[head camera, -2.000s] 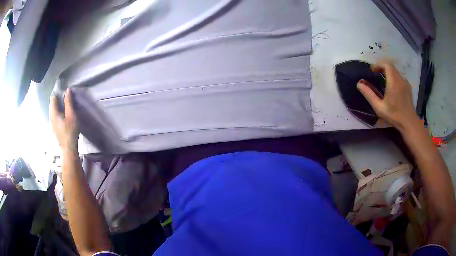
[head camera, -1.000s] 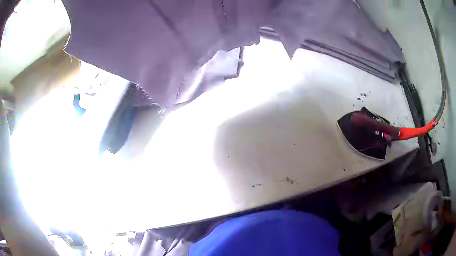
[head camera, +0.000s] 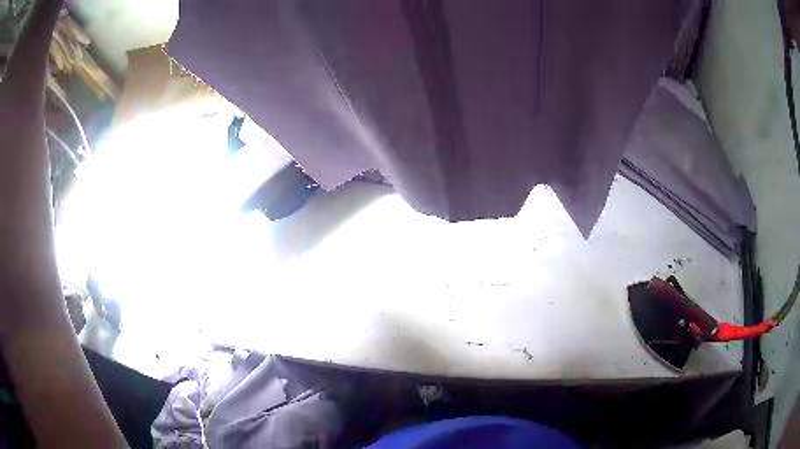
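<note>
A grey-mauve garment piece (head camera: 474, 105) hangs spread out across the top of the view, its lower edge above the pale pressing table (head camera: 439, 307). Its upper part is cut off by the picture's edge. The iron (head camera: 662, 324) stands on the table at the right, with no hand on it. My left forearm runs up the left edge of the view, but my left hand is out of the picture. My right hand is also out of the picture. What holds the garment piece is not visible.
Flat grey layers (head camera: 693, 167) lie at the table's far right. The iron's orange-red sleeve (head camera: 741, 331) runs right into a cord. A grey cloth bundle (head camera: 263, 403) sits below the table edge at the left. Bright glare washes out the left side.
The garment piece has been lifted off the table and is now spread wider across the top. My right hand has let go of the iron. The view has shifted.
</note>
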